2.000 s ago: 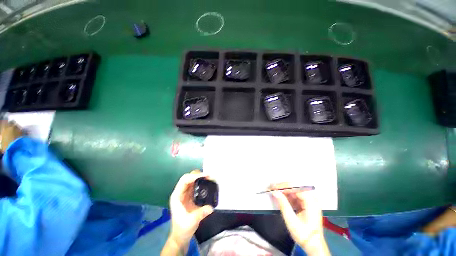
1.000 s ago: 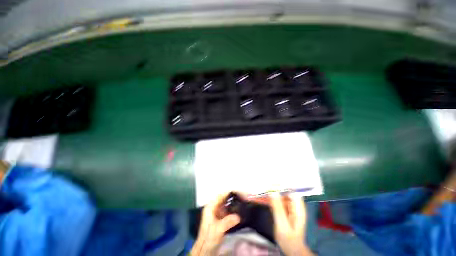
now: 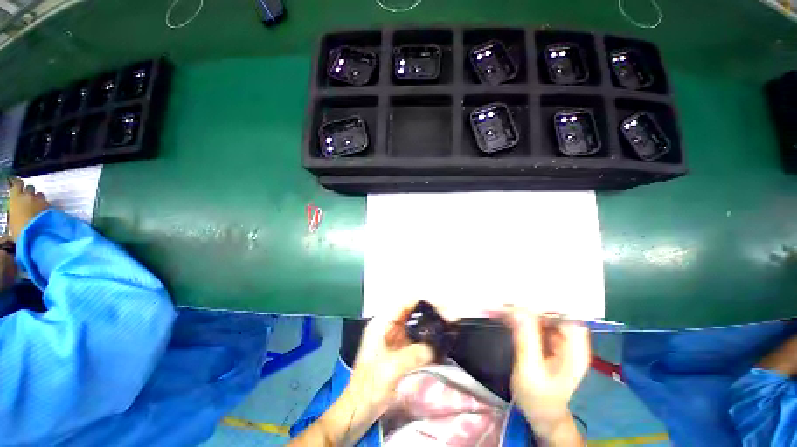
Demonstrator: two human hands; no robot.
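My left hand (image 3: 384, 358) holds a black housing (image 3: 426, 327) at the bench's front edge, near the paper's lower left part; its shell has bright glints. My right hand (image 3: 550, 362) is blurred, to the right of the housing and apart from it. A thin tool, seemingly the tweezers (image 3: 552, 316), shows as a blurred streak at its fingers. The white paper sheet (image 3: 485, 253) lies beyond both hands.
A black foam tray (image 3: 498, 175) behind the paper holds housings, with one front pocket empty. Another tray (image 3: 96, 158) is at left, and a dark block (image 3: 785, 122) at right. A red-and-white label (image 3: 315, 217) lies left of the paper. Blue-sleeved people sit on both sides.
The view has shifted. My left hand has carried the housing right and down to the bench edge since the first frame. My right hand is still separate, now blurred and near the paper's lower right.
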